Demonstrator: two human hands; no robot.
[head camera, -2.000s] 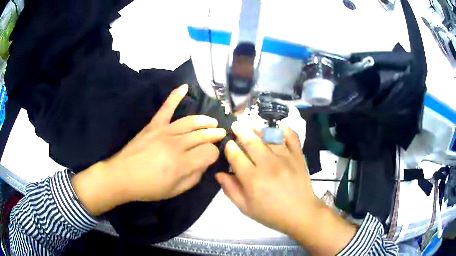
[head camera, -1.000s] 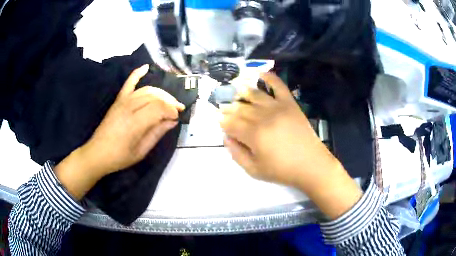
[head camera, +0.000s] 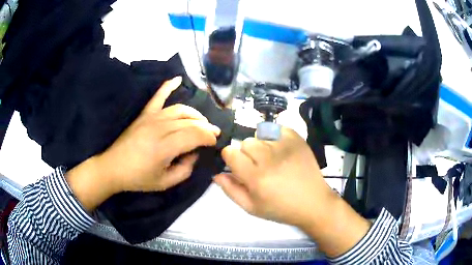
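The large black cloth (head camera: 83, 108) lies left of the needle area and reaches down to the table's front edge. My left hand (head camera: 155, 147) rests on it, fingertips at its edge just below the machine head (head camera: 274, 54). My right hand (head camera: 274, 181) is right beside it, thumb and index finger closed at the black cloth's right edge, below the dark tension dial (head camera: 270, 102) and its grey knob (head camera: 268, 131). The presser foot and needle are hard to make out behind the shiny take-up lever guard (head camera: 221, 57).
Black strips (head camera: 385, 181) and a green band (head camera: 331, 124) hang right of my right hand. A ruler scale (head camera: 207, 249) runs along the curved front edge. Black scraps (head camera: 432, 173) lie at the far right. A second pale knob (head camera: 315, 80) sits on the head.
The camera view has shifted, so the machine sits lower and further right. My right hand has come from right of the foot to the cloth's edge, close to my left hand.
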